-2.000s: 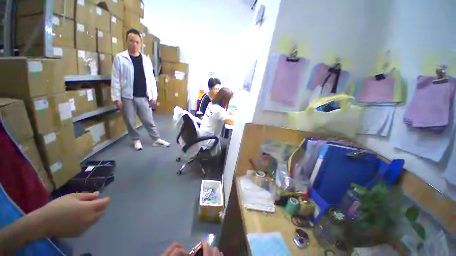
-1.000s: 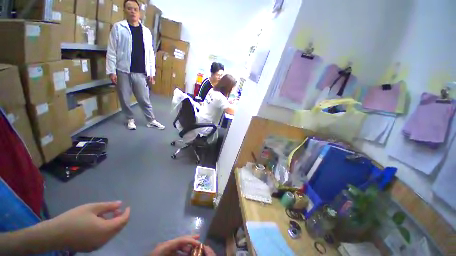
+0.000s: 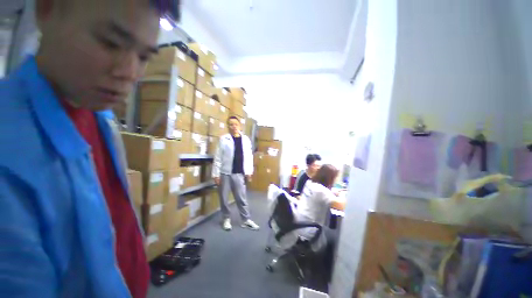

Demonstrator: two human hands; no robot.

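Neither of my hands shows in the present view. Nearest in front of me on the left stands a person in a blue jacket (image 3: 44,192) over a dark red top (image 3: 111,198), cut off by the left edge. At the lower right is the desk's raised wooden edge (image 3: 382,247), with blue file folders (image 3: 506,272) and a pale yellow bag (image 3: 487,201) by it. The desk top is mostly cut off below. The picture is somewhat blurred.
Stacked cartons (image 3: 156,201) line the left shelves. A person in a white jacket (image 3: 224,158) stands in the aisle. Two people sit beyond an office chair (image 3: 291,224). A black bundle (image 3: 178,259) and a white-rimmed carton (image 3: 312,293) are on the floor. Pink slips (image 3: 417,160) hang on the wall.
The view has tilted up and turned left. The hands, the copper-coloured part and most of the desk top have left the picture. The person in blue now shows with head and chest.
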